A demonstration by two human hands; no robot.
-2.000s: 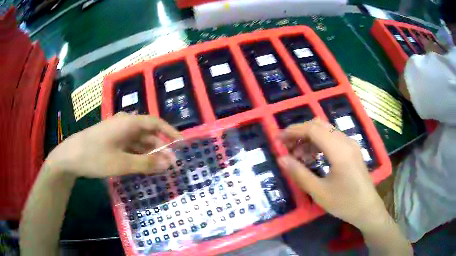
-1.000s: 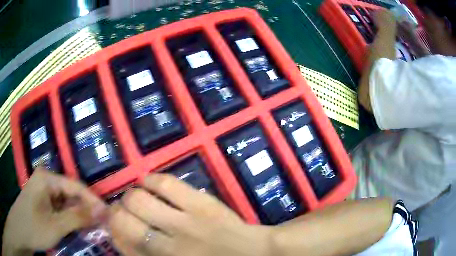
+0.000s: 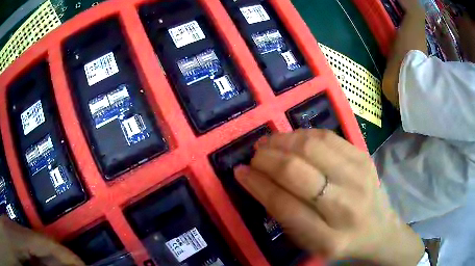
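Black phone bodies (image 3: 112,62), with white labels and blue board areas, lie in pockets of a red foam tray (image 3: 192,150). My right hand (image 3: 320,192), with a ring on one finger, is over the lower row. Its thumb and fingertips are close together at the top end of a phone body (image 3: 229,156) and cover much of it. Whether a small part is between them cannot be seen. My left hand (image 3: 34,247) is at the lower left, cut off by the picture's edge, its fingertips hidden. A dark small square (image 3: 149,263) shows at the bottom edge.
Cream-yellow dotted sheets lie behind the tray at the upper left (image 3: 31,34) and beside it at the right (image 3: 357,85). A coworker's arm and white sleeve (image 3: 437,98) are at the right, by another red tray (image 3: 376,21). The mat is dark green.
The view has moved closer to the tray. My right hand has left my left hand and moved over the lower-row phone. My left hand is now mostly out of the picture at the lower left.
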